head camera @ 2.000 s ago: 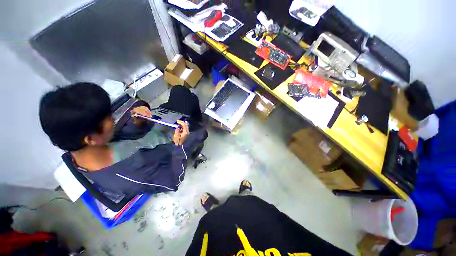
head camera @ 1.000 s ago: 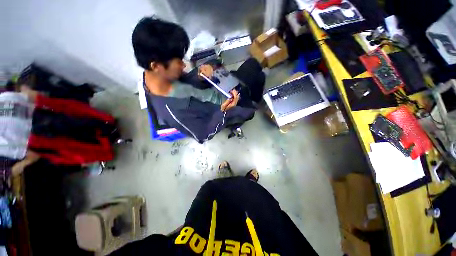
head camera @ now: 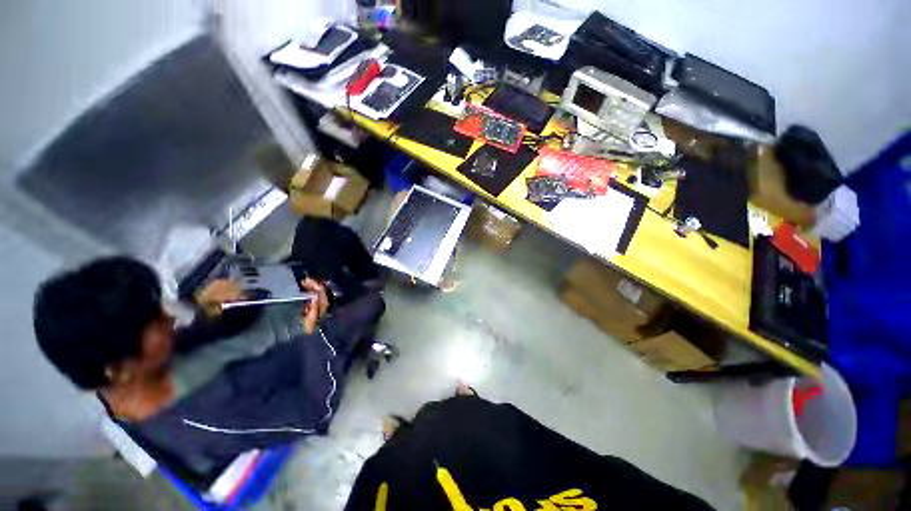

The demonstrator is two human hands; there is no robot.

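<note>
Neither of my hands is in the picture; only my black top with yellow lettering shows at the bottom. A seated person at the left holds a thin grey-silver laptop part (head camera: 268,301) in both hands, seen nearly edge-on. An open laptop or keyboard deck (head camera: 425,236) with a silver frame and dark keys lies on a carton between that person and the bench.
A yellow bench (head camera: 689,278) runs along the right, bearing a beige test instrument (head camera: 607,102), red sheets (head camera: 574,170) and circuit boards. Cartons (head camera: 611,297) stand beneath it. A white bucket (head camera: 789,414) is at its near end. The person sits over a blue crate (head camera: 262,477).
My view has swung right since one second ago, so the seated person shows further left and lower. The stool and red item at the left are out of view. The person still holds the part.
</note>
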